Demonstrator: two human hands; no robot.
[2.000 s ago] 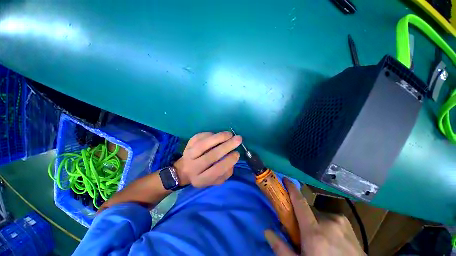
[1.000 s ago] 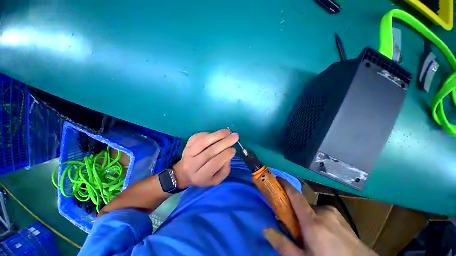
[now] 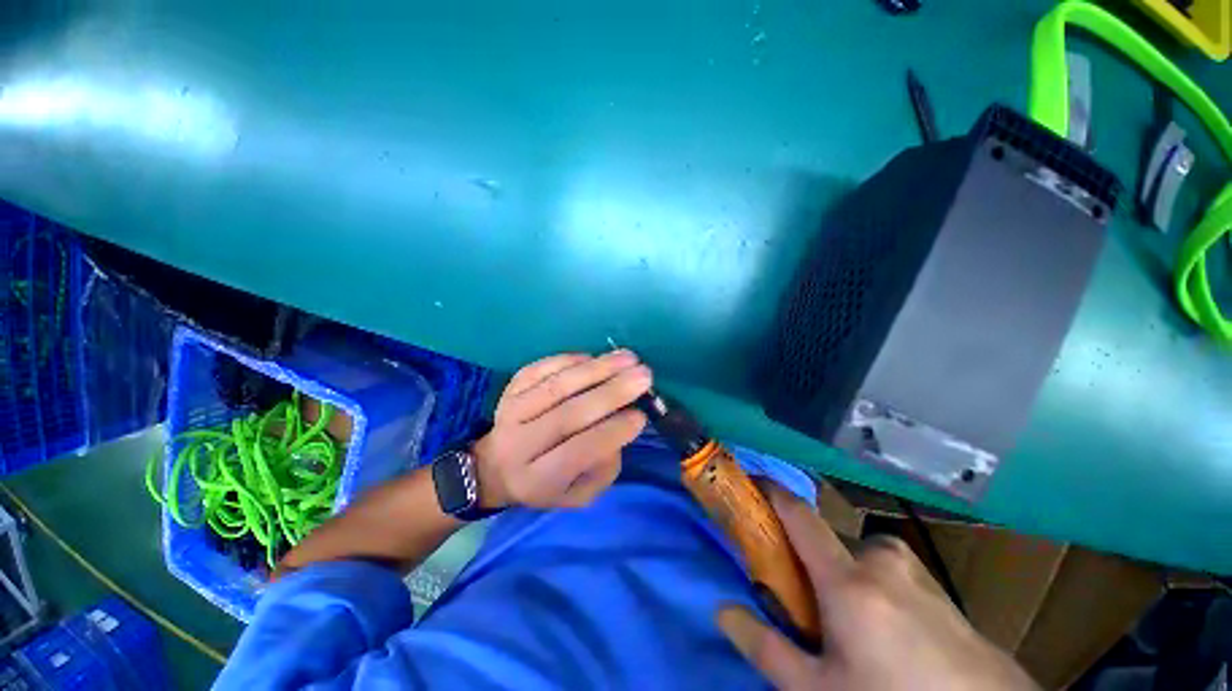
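Note:
My right hand (image 3: 865,607) holds the orange electric screwdriver (image 3: 751,533), its black nose pointing up and left. My left hand (image 3: 568,429) has its fingertips closed at the screwdriver's thin bit, whose tip shows just past the fingers. Whether a screw is there is too small to tell. The black housing (image 3: 984,311) lies on the green bench to the right, smooth dark grey face up, perforated side toward the left. The green flat strap (image 3: 1051,74) lies at the housing's far end and loops to the right.
A thin black tool (image 3: 921,105) lies behind the housing. Grey strips (image 3: 1163,173) lie to its right. A yellow tray (image 3: 1196,19) is at the top right corner. Below the green bench (image 3: 405,176) are a blue crate (image 3: 173,446) of green coils and a cardboard box (image 3: 1007,583).
The view has shifted a little, so the housing and strap sit slightly farther left and higher. My left fingertips have moved slightly along the bit, covering more of it.

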